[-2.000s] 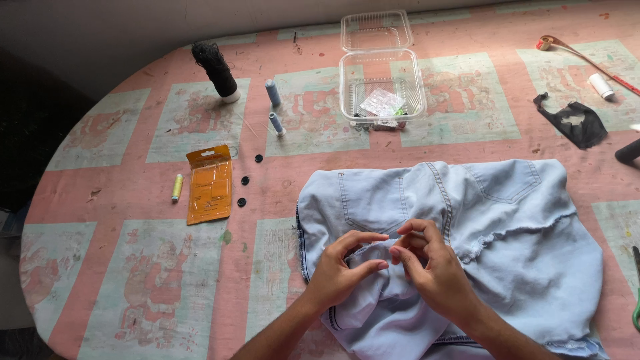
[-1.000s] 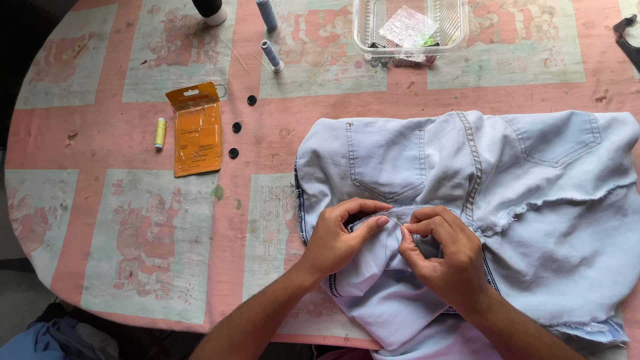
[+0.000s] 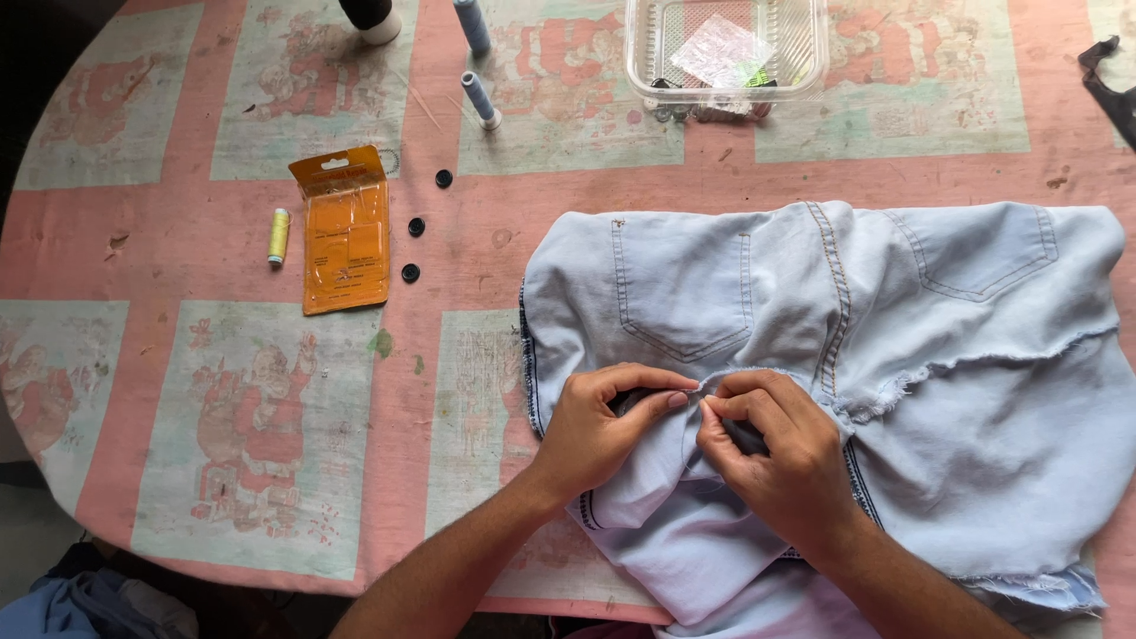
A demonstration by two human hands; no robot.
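Note:
A light-blue denim garment (image 3: 683, 275) with stitched pockets and frayed edges lies spread over the table. My left hand (image 3: 612, 426) pinches a frayed denim edge between thumb and forefinger near the garment's middle. Close beside it, my right hand (image 3: 772, 444) has its thumb and fingertips together at the same edge; whether a needle is between them is too small to tell. A thin thread (image 3: 688, 444) hangs over the cloth below the fingertips.
Left of the garment lie black buttons (image 3: 416, 227), an orange needle packet (image 3: 348, 253) and a yellow thread spool (image 3: 279, 237). Blue spools (image 3: 480, 99) stand behind. A clear plastic box (image 3: 728, 93) holds small items. Black cloth (image 3: 1109, 93) lies far right.
The view has moved closer to the garment. My hands, apart above the cloth two seconds ago, are now at the frayed edge, with the left one pinching it.

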